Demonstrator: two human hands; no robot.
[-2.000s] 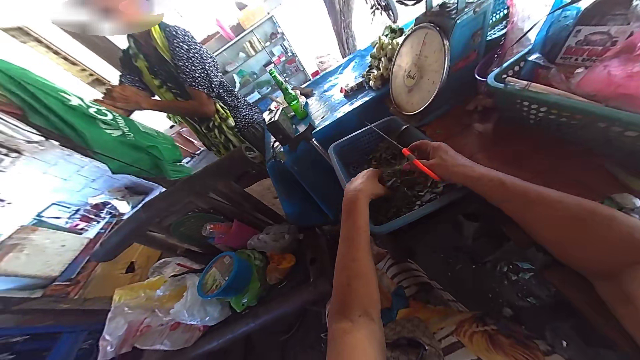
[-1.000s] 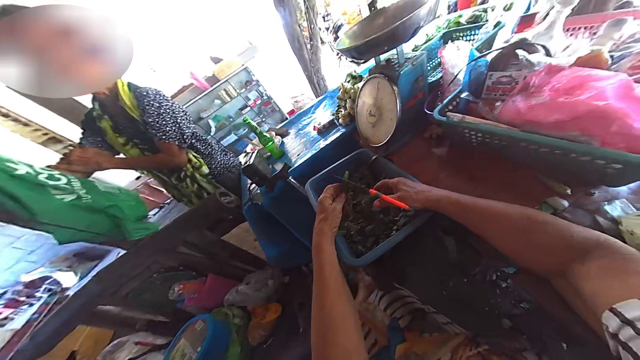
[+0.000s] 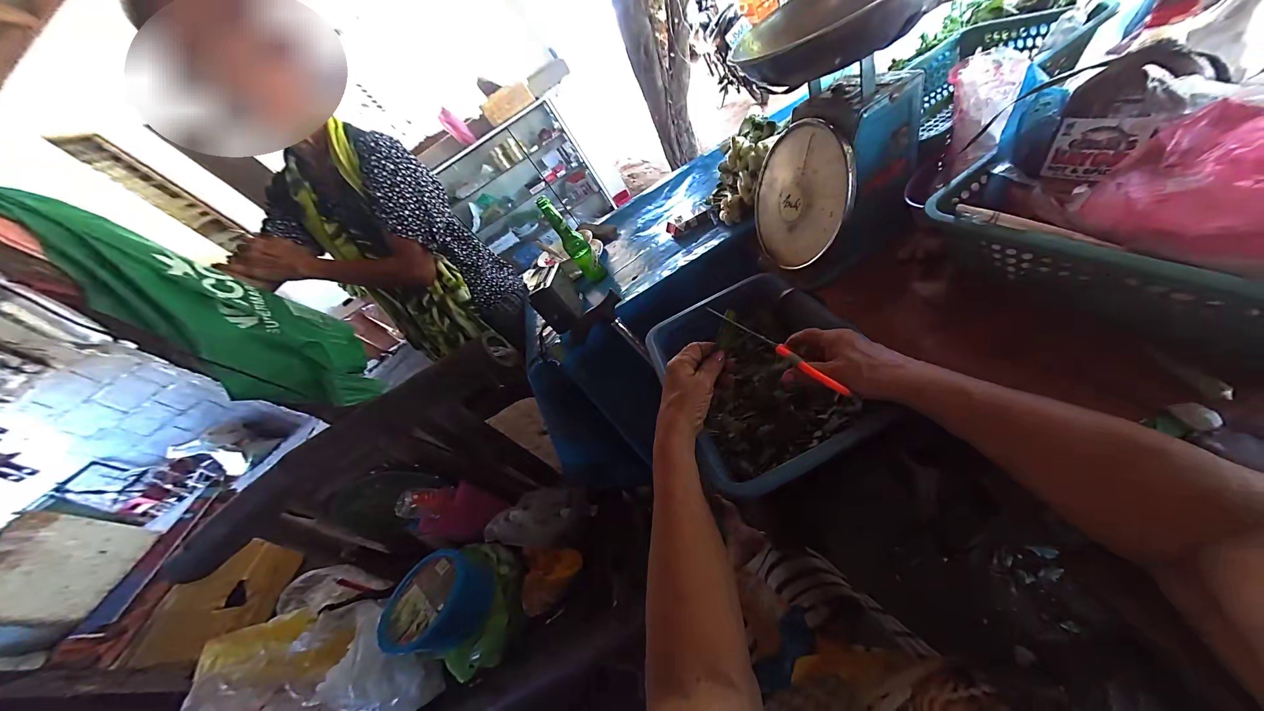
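Observation:
My right hand (image 3: 839, 363) is closed on a knife (image 3: 810, 371) with an orange-red handle; its thin blade points up and left over a blue plastic basin (image 3: 770, 482). Dark green and brown leafy pieces (image 3: 765, 425) lie in the basin. Over the basin's left rim, my left hand (image 3: 694, 380) has thumb and fingers pinched together near a small green piece (image 3: 726, 331), close to the blade tip. Whether the fingers grip that piece is too small to tell.
A dial scale (image 3: 805, 195) with a metal pan stands behind the basin. A green perforated basket (image 3: 1106, 262) with a pink bag is at right. A green bottle (image 3: 573, 240) stands on the blue table (image 3: 657, 232). At left a person (image 3: 395, 237) stands by a green bag (image 3: 188, 306).
The knife stays in my right hand over the basin. My left hand has moved up from the leafy pieces to near the blade. The view has shifted.

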